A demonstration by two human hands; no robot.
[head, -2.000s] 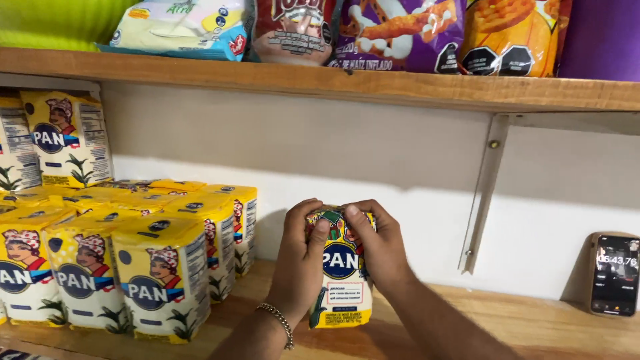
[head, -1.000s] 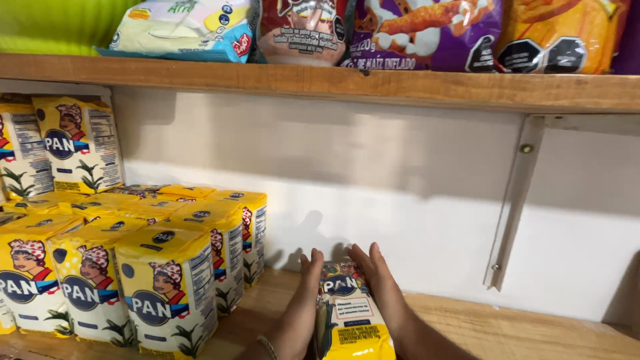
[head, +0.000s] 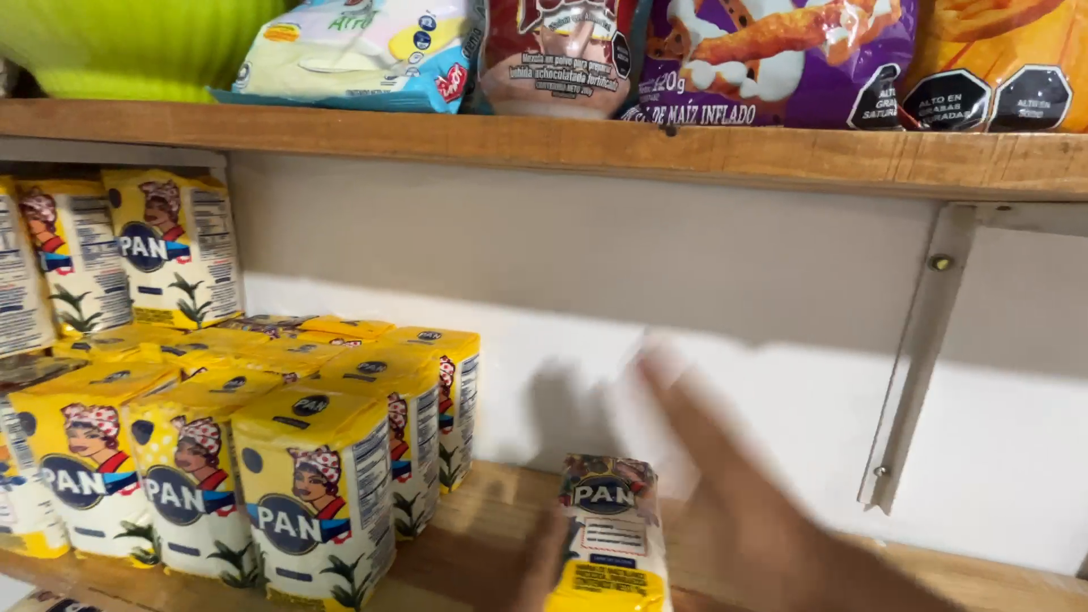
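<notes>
A P.A.N. corn flour packet (head: 614, 535), with its narrow side facing me, is at the lower middle, over the wooden shelf. My left hand (head: 544, 561) shows only as a blurred strip along the packet's left side; most of it is cut off by the frame edge. My right hand (head: 714, 450) is raised to the packet's right, blurred, with its fingers up and apart from the packet. Left of them stand rows of similar yellow and white packets (head: 314, 510), the nearest one upright at the shelf's front.
More packets (head: 174, 246) stand on top of the rows at the back left. An upper wooden shelf (head: 544, 144) crosses above, bearing snack bags (head: 782, 59) and a green bowl (head: 127, 47). A metal bracket (head: 918, 365) is fixed to the wall at right.
Two seconds ago both hands held the packet at its top. Now my right hand has come off it to the right, and the packet sits lower in view. The phone at right has left the view.
</notes>
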